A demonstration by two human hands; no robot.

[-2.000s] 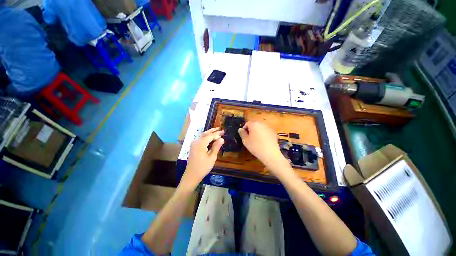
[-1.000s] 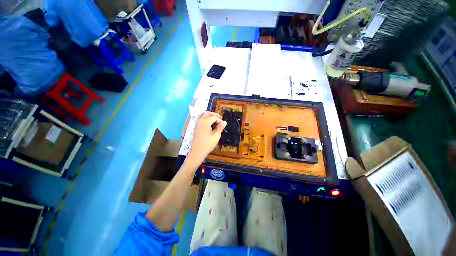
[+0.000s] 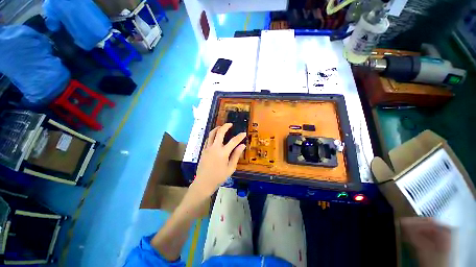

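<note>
My left hand [image 3: 218, 156] reaches over the left fixture nest [image 3: 237, 124], a black block on the orange fixture plate [image 3: 274, 112]. Its fingertips rest on or just above the block, and whether they hold a small part cannot be told. My right hand [image 3: 425, 240] is blurred at the lower right, over the open carton [image 3: 412, 151] beside the white liner sheet [image 3: 436, 182] with rows of tiny black strips. What its fingers do cannot be made out. The right fixture nest [image 3: 311, 151], a wider black block with a round centre, stands on the plate.
A heat gun [image 3: 417, 70] lies on a brown block [image 3: 412, 93] at the right. A black pad [image 3: 222, 66] lies on the white table [image 3: 282, 65]. A bottle-like cylinder [image 3: 367, 35] stands at the back right. An empty carton [image 3: 169, 182] is below left. Blue-clothed people [image 3: 31, 62] sit at left.
My right hand has left the left nest and now shows over the carton at the right. My left hand stays at the left nest, its fingers now more spread. The view has shifted slightly.
</note>
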